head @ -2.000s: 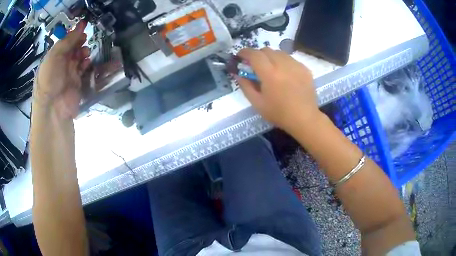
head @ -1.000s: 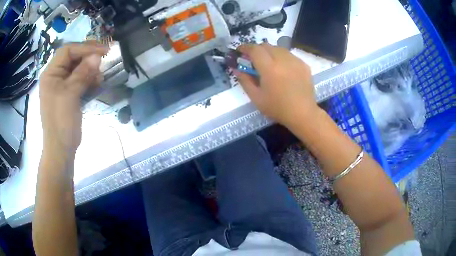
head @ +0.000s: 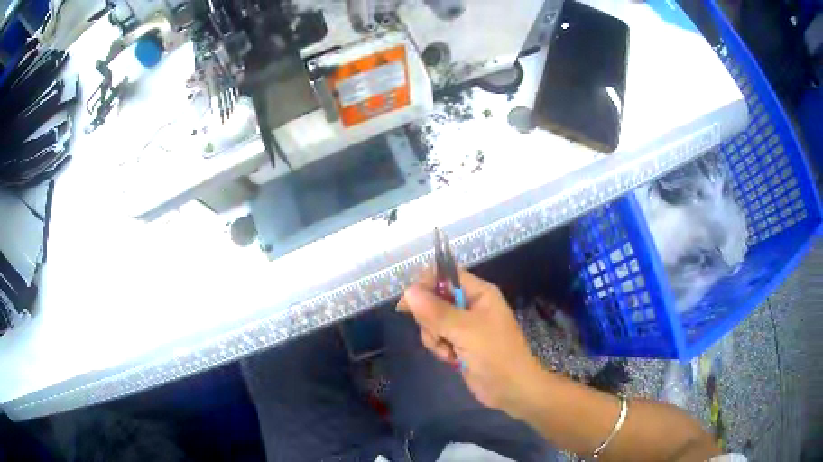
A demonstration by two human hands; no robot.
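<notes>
My right hand (head: 474, 334) is at the table's front edge, below the machine, and holds a small slim metal tool (head: 444, 266) with pointed tips facing up and a blue and red handle. Whether it is tweezers or thread snips is hard to tell. My left hand is out of the picture. The white overlock machine (head: 298, 135) stands at the top centre with an orange-white label (head: 372, 86). Its dark needle and presser foot area (head: 221, 77) shows at the left of the label. The grey front cover plate (head: 347, 185) lies below the label.
A black mobile phone (head: 585, 77) lies right of the machine. A blue plastic basket (head: 663, 316) with clear plastic (head: 695, 235) is at the right. Black fabric strips (head: 32, 117) are fanned at the left. Dark lint lies beside the machine. The ruler-marked edge (head: 361, 293) runs across the front.
My left hand has left the needle area and gone out of the picture. My right hand has moved down from the cover plate to the front edge, still holding the tool, its tips now facing up.
</notes>
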